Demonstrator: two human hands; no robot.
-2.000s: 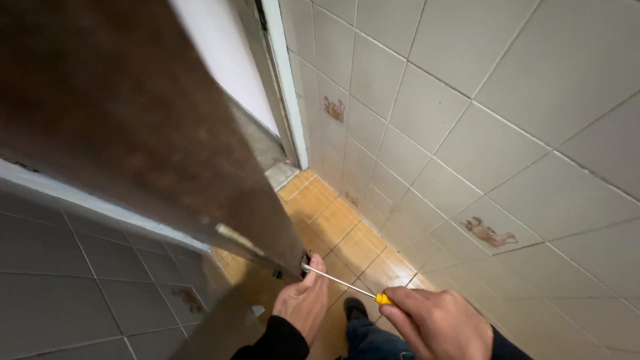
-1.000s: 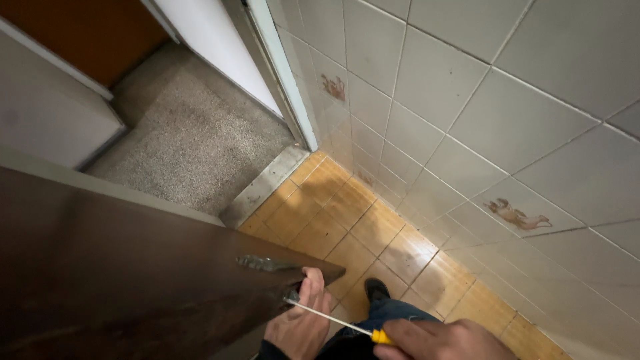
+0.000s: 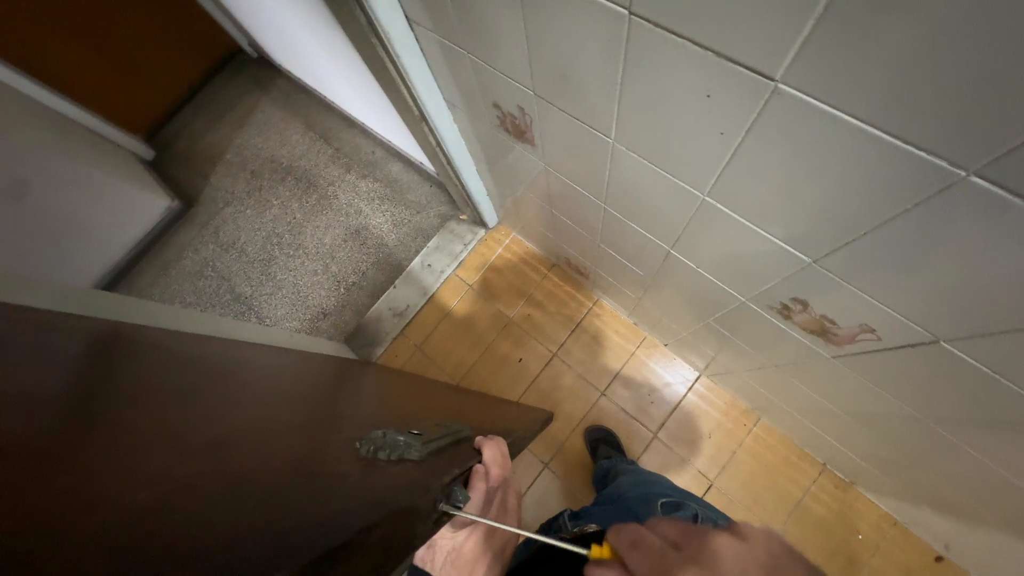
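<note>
My right hand (image 3: 696, 552), at the bottom, is closed around the yellow handle of a screwdriver (image 3: 520, 531). Its long metal shaft points left, and the tip meets a small dark metal part (image 3: 456, 494) at the edge of a dark brown door (image 3: 200, 432). My left hand (image 3: 484, 512) rests against that edge beside the tip, fingers curled around the metal part; whether it grips the part is hard to tell. An ornate metal plate (image 3: 412, 442) is fixed to the door face just above and left of my fingers.
A grey tiled wall (image 3: 720, 160) with figure decorations rises on the right. Orange floor tiles (image 3: 552, 352) lie below, with my shoe (image 3: 604, 444) on them. A stone threshold (image 3: 416, 292) borders a speckled grey floor (image 3: 296, 208) beyond the white door frame (image 3: 432, 104).
The door has swung, so its face with the ornate plate and the floor beyond the threshold show. Both hands stay at its edge, the screwdriver still in my right hand.
</note>
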